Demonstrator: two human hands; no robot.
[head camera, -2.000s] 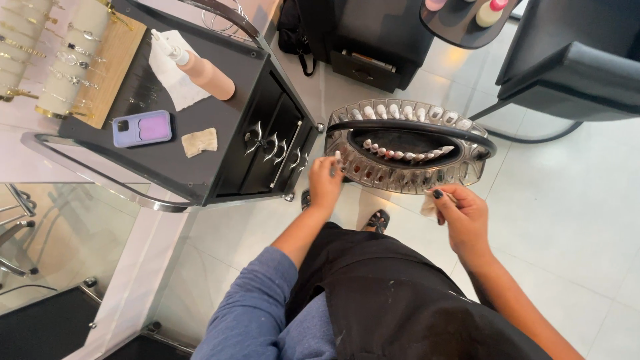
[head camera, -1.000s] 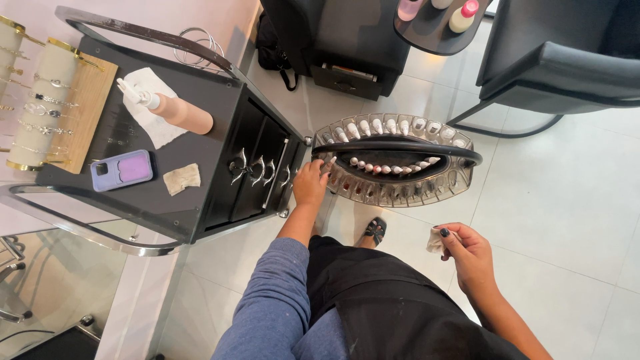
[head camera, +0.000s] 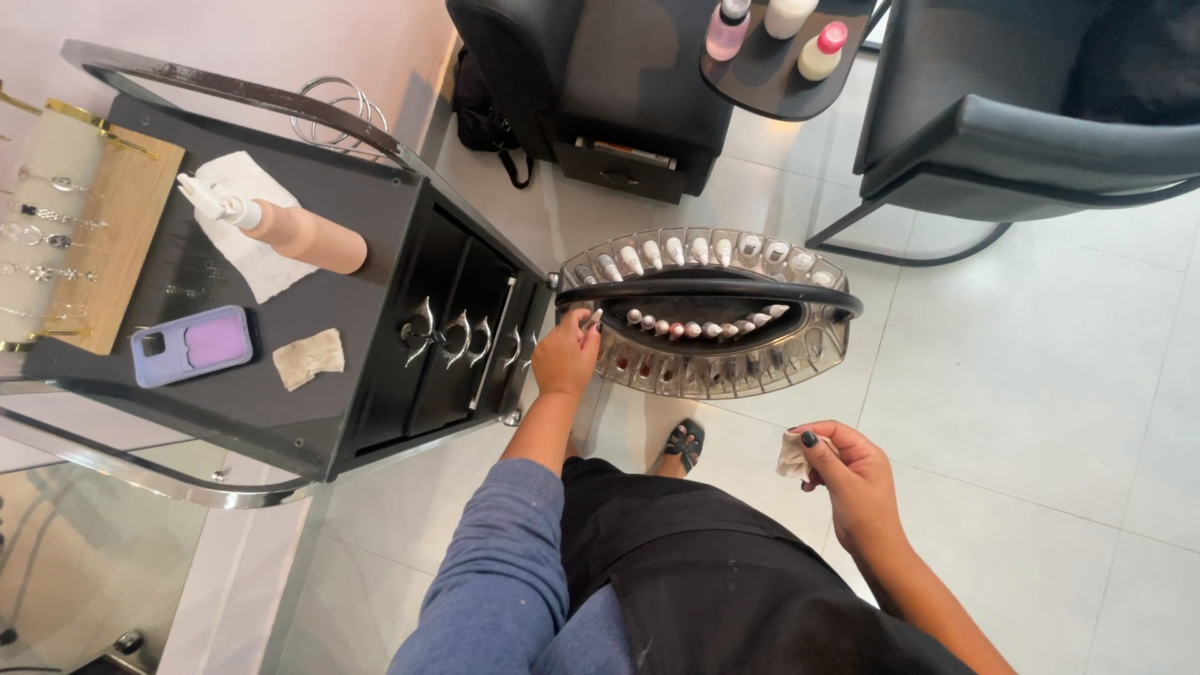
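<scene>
My left hand (head camera: 565, 354) is at the left end of an oval clear plastic organizer (head camera: 834, 352), its fingers closed around a small white-tipped bottle (head camera: 594, 319). White-capped bottles (head camera: 699, 250) fill slots along the organizer's far side, and a row of small bottles (head camera: 694, 330) lines its dark middle. A black handle (head camera: 712, 289) arches over it. Lower and to the right, apart from the organizer, my right hand (head camera: 844, 473) pinches a crumpled beige cloth piece (head camera: 793, 457) between thumb and fingers.
On the left, a black trolley (head camera: 375, 309) with metal rails bears a pump bottle (head camera: 309, 234), a white towel (head camera: 246, 202), a phone in a purple case (head camera: 192, 345), a folded cloth (head camera: 309, 359) and a bracelet stand (head camera: 141, 216). Black chairs (head camera: 1022, 141) and a small table (head camera: 783, 80) with bottles stand beyond.
My right hand, beside the organizer's lower right edge two seconds ago, has moved away from it with the cloth. My left hand remains at the organizer's left end.
</scene>
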